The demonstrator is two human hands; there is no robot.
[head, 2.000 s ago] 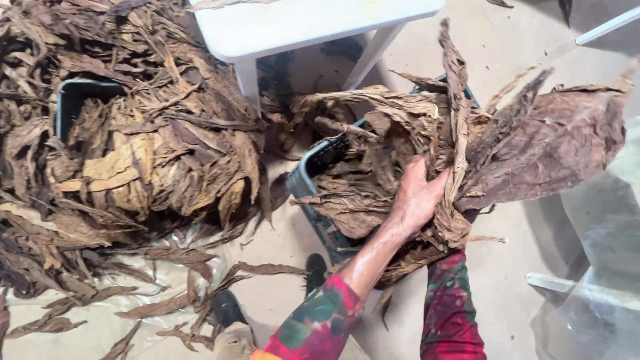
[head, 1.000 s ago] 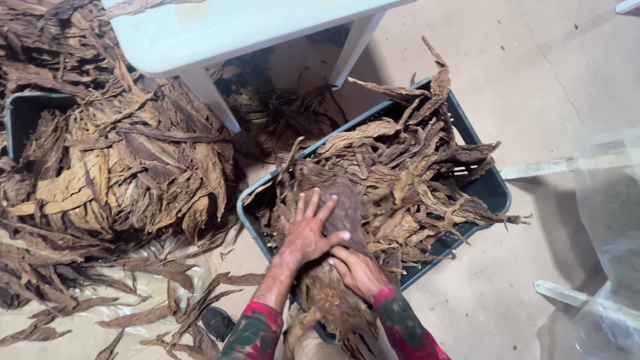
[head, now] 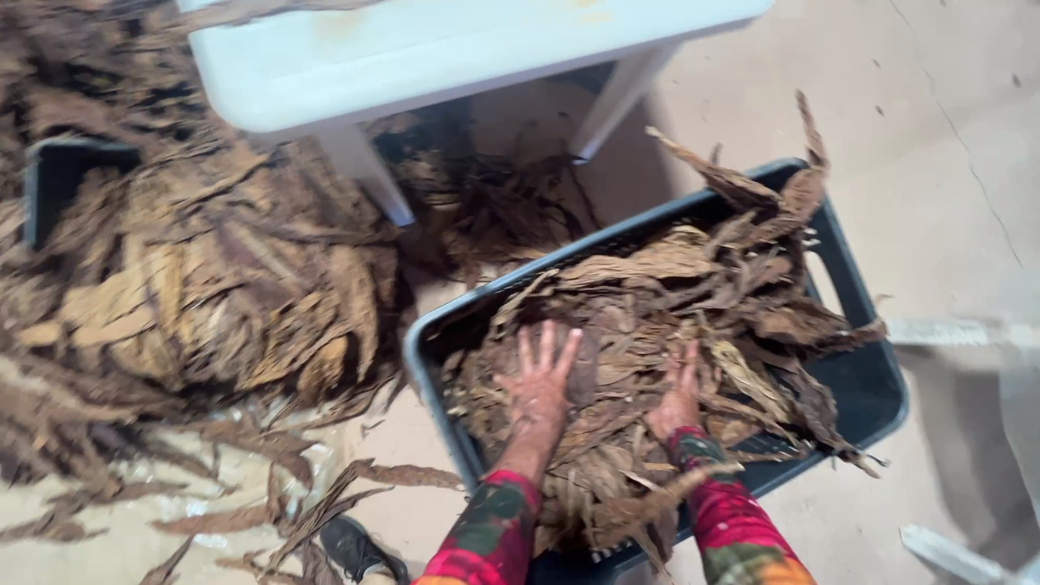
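Note:
A dark plastic crate [head: 849,280] stands on the floor, filled with dried brown leaves [head: 626,325] that look like tobacco. My left hand [head: 536,390] lies palm down on the leaves in the crate's left part, fingers spread. Flat on the leaves nearer the middle rests my right hand [head: 678,394], its fingers partly hidden by leaf edges. Neither hand grips anything. Some leaves stick out over the crate's far right corner and its right side.
A white plastic table [head: 487,53] stands beyond the crate. At left is a large heap of dried leaves [head: 227,276] around another dark crate [head: 34,195]. Loose leaves [head: 219,520] lie on the floor beside a black shoe [head: 357,548]. Pale bars [head: 942,333] are at right.
The bunch of leaves held up two seconds ago is down in the crate. My hands, close together one second ago, are now apart on the leaves.

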